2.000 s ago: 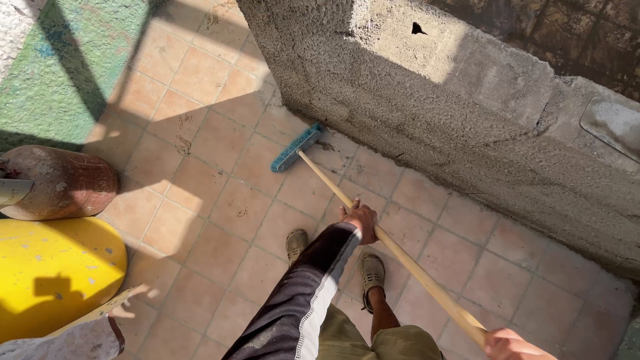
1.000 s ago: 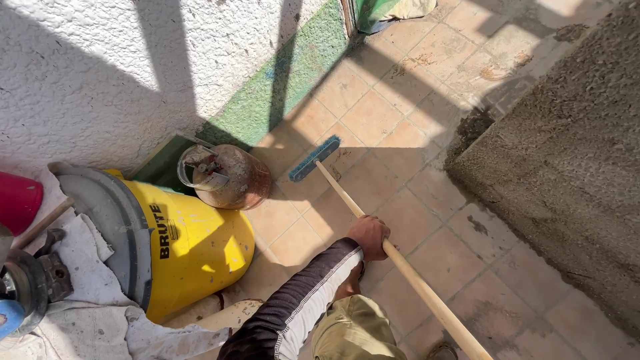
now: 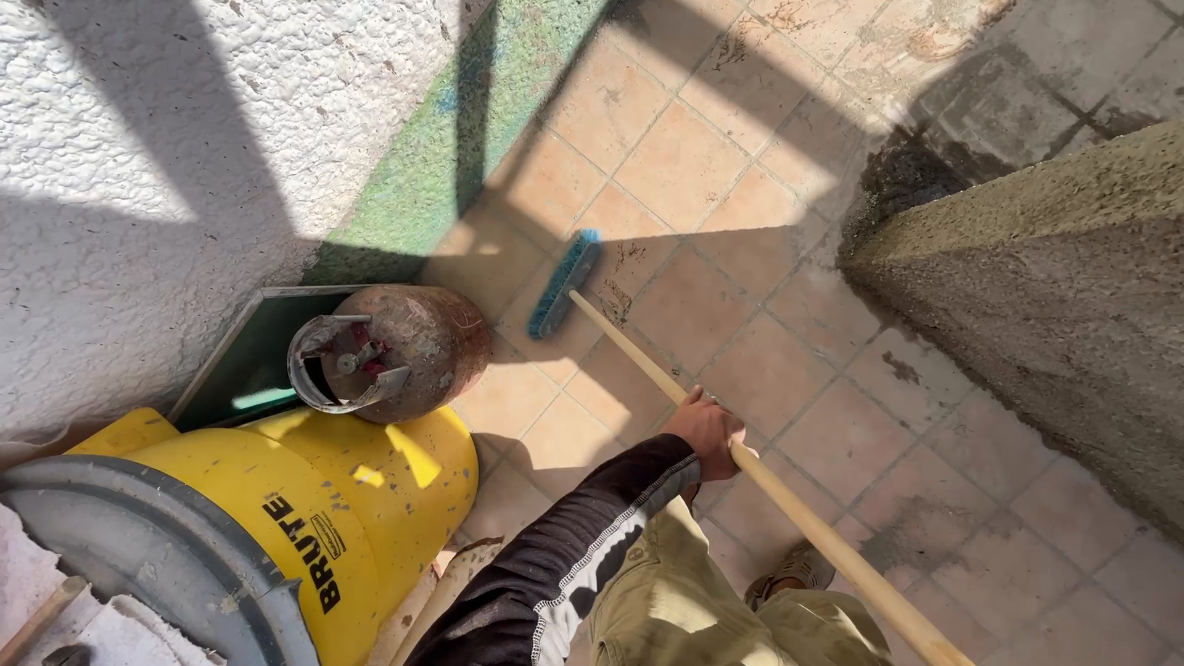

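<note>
My left hand (image 3: 708, 432) is closed around the middle of a wooden broom handle (image 3: 814, 525). The handle runs from the lower right up to a blue push broom head (image 3: 565, 284), whose bristles face left, on the tan floor tiles (image 3: 680, 163). The broom head lies just right of a rusty gas cylinder (image 3: 430, 351), with a small gap between them. Thin dark debris (image 3: 618, 294) lies on the tiles right beside the broom head. My right hand is out of view, and so is the near end of the handle.
A yellow Brute bin (image 3: 370, 518) with a grey rim stands at lower left, near a framed green panel (image 3: 245, 370). A textured white wall (image 3: 305, 120) with a green base borders the left. A rough concrete wall (image 3: 1045, 277) stands right, with a wet patch at its corner.
The view has swung toward the bin and cylinder. The broom head was beside the concrete wall two seconds ago and is now near the cylinder. My right hand, visible then, has left view.
</note>
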